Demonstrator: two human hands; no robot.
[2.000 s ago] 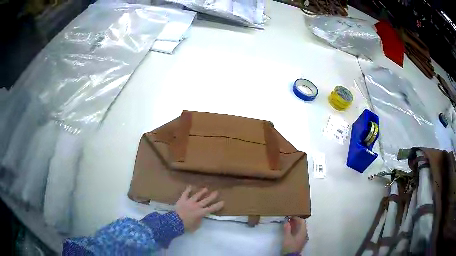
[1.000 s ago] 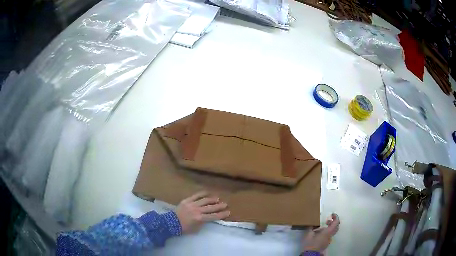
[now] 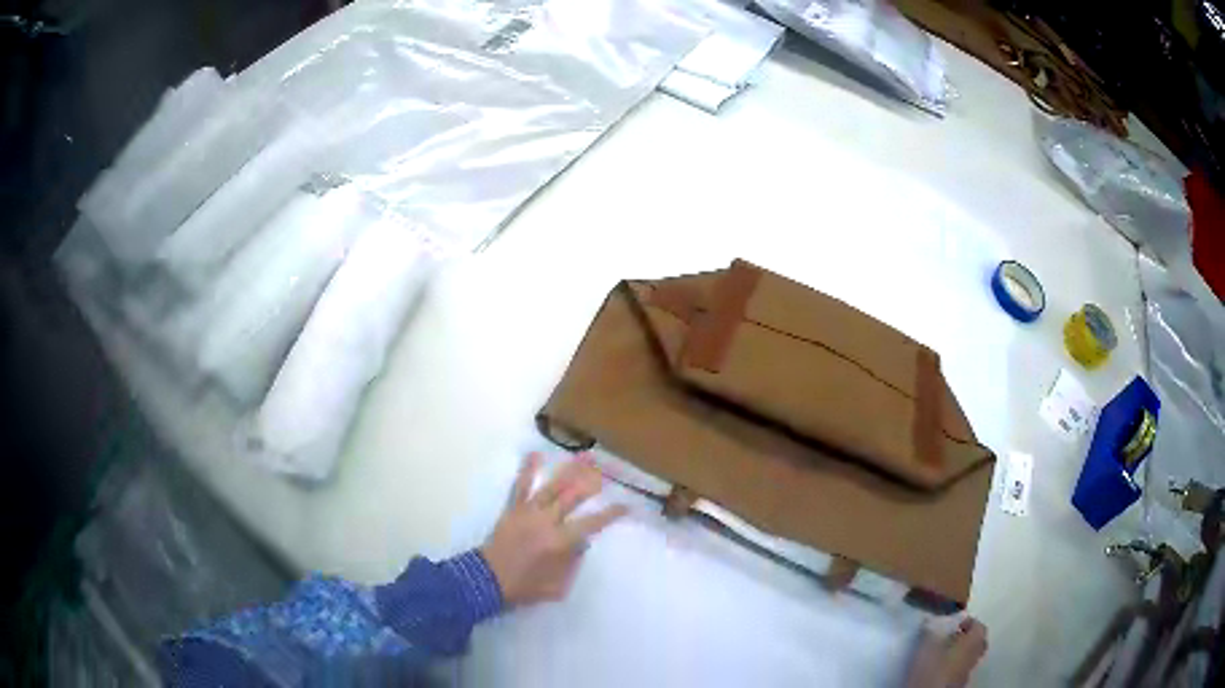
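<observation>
A brown handbag [image 3: 806, 390] lies flat on the white-topped table, its base panel folded up at the far side. White material shows along its open near edge. My left hand [image 3: 554, 535] is spread, palm down, just below the bag's near left corner, holding nothing. My right hand [image 3: 951, 655] is small, blurred and partly cut off at the bottom edge, near the bag's near right corner; whether it grips anything cannot be told. A pale white area, perhaps a sheet, lies under and in front of the bag.
White stuffing rolls [image 3: 336, 350] lie at the left, beside clear poly bags [image 3: 470, 121]. At the right are a blue tape roll [image 3: 1018, 292], a yellow tape roll [image 3: 1090, 336], label stickers [image 3: 1017, 484] and a blue tape dispenser [image 3: 1115, 454]. Blurred straps lie at the lower right.
The view has swung left, so the table things appear farther right. My left hand has come off the bag's front panel to below its near left corner. My right hand remains near the right corner.
</observation>
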